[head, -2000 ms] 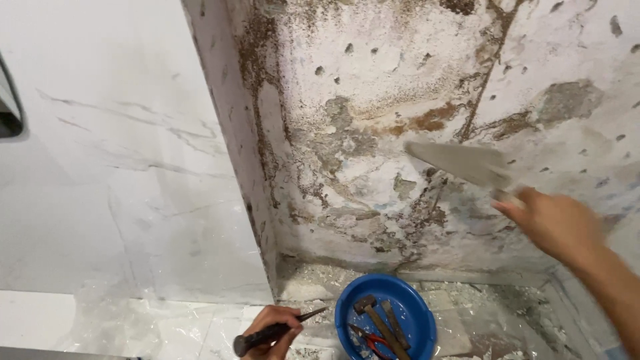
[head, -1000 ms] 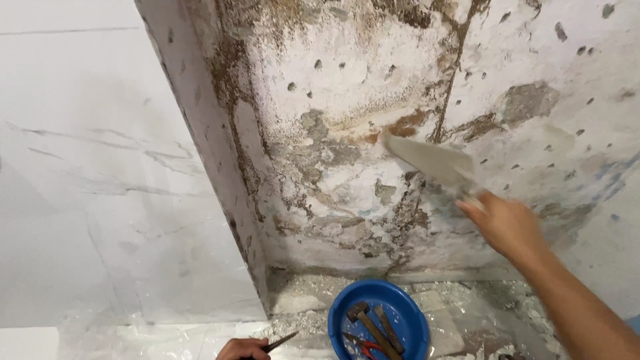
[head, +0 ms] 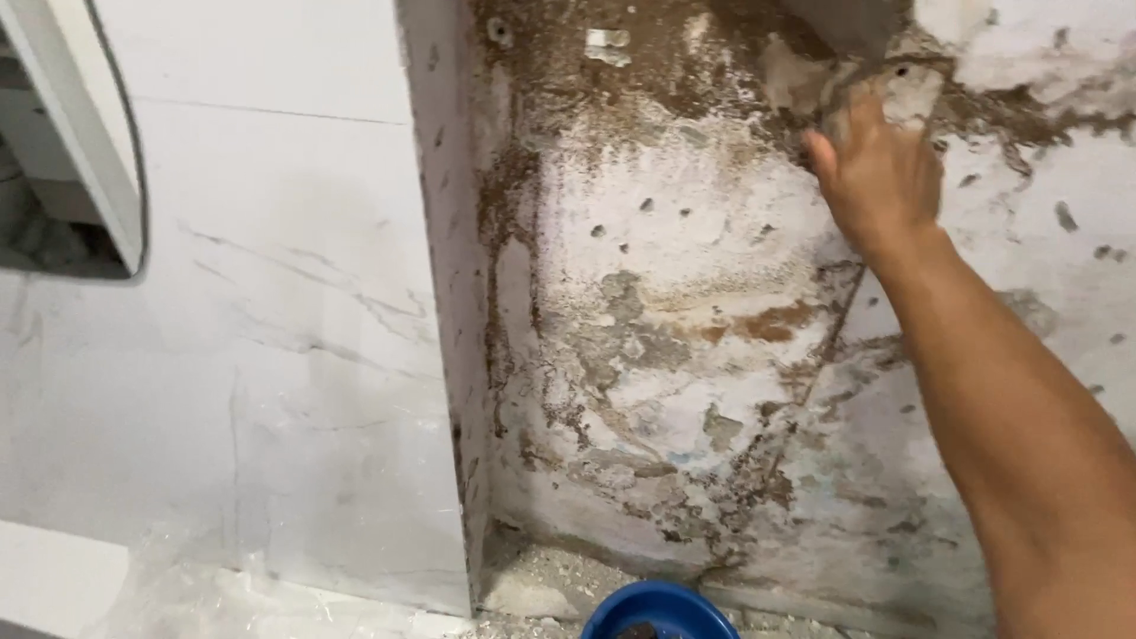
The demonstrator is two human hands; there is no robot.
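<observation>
My right hand (head: 883, 169) is raised against the upper part of a stripped, stained wall (head: 692, 231), its fingers curled around the trowel. The trowel's blade (head: 848, 27) shows as a blurred grey-brown shape above the fingers, over damp brown patches, and runs to the top edge; its handle is mostly hidden by the hand. Below the wall, at the bottom edge, a blue plastic basin (head: 596, 612) is partly cut off, with the end of a dark tool (head: 637, 630) inside. My left hand is out of view.
White marble-look panelling (head: 266, 355) covers the left side and ends at a vertical edge (head: 444, 355) beside the recess. A dark-rimmed mirror (head: 133, 177) hangs at the upper left. Crumbled plaster (head: 550, 581) lies along the base, and clear plastic sheeting (head: 222, 603) is at the lower left.
My right hand has moved up the wall with the trowel, from the lower brown patch to the dark band near the top. My left hand, with a pointed tool, has left the view, which has tilted upward.
</observation>
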